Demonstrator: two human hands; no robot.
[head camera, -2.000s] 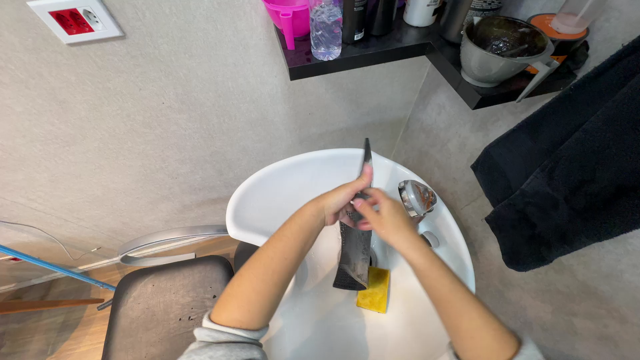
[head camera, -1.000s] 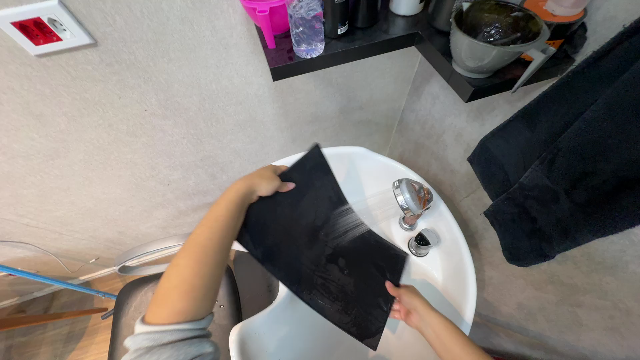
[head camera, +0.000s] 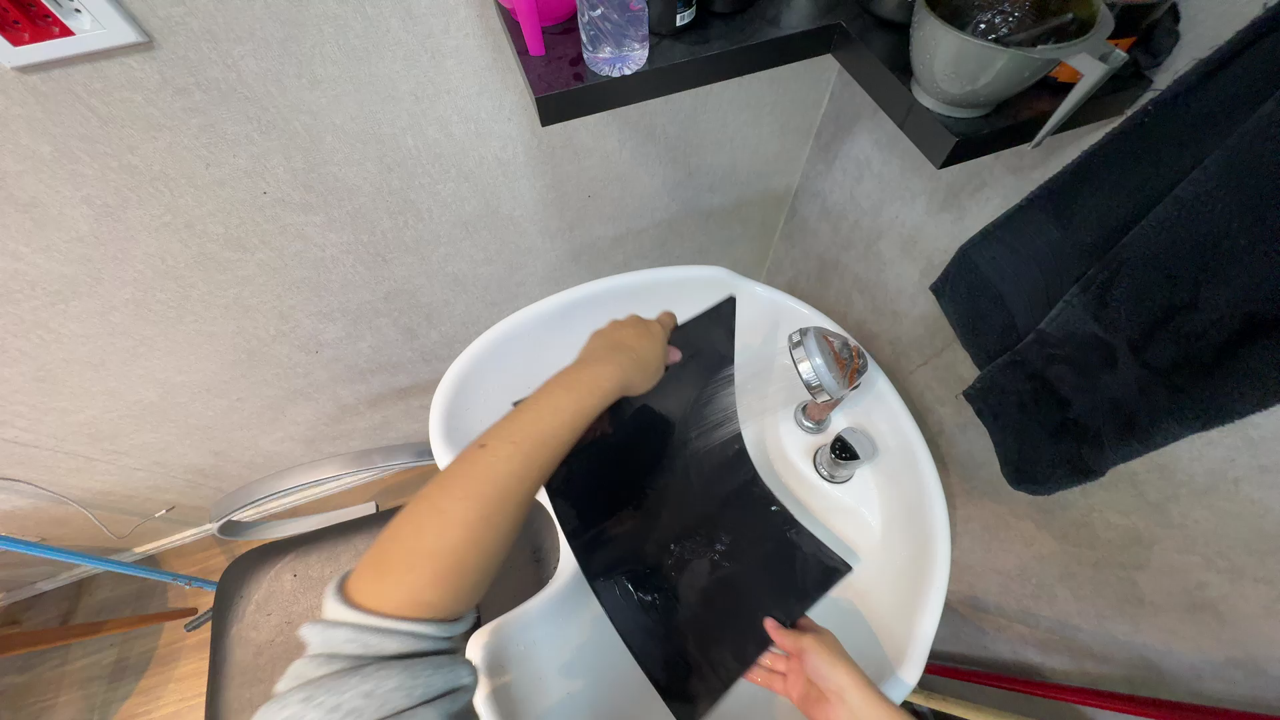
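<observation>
A wet black flexible sheet (head camera: 690, 510) lies slanted over the white shampoo basin (head camera: 500, 370), with water streaming across its upper part. My left hand (head camera: 632, 352) holds its upper edge, fingertips showing on the dark surface. At the lower right corner, my right hand (head camera: 800, 660) grips the sheet between thumb and fingers. Right of the sheet, a chrome spray head (head camera: 828, 362) points toward it, and a chrome tap knob (head camera: 843, 455) stands just below. The sheet hides much of the bowl.
Above the basin runs a black corner shelf (head camera: 690, 75) with a clear plastic bottle (head camera: 613, 35) and a grey tint bowl (head camera: 965, 60). Black towels (head camera: 1110, 270) hang at the right. A chair (head camera: 270, 600) stands at lower left, near a blue pole (head camera: 110, 562).
Two seconds ago the sheet was bunched between both hands, above a yellow sponge. It is now spread wide, the hands apart at its edges, and the sponge is out of sight.
</observation>
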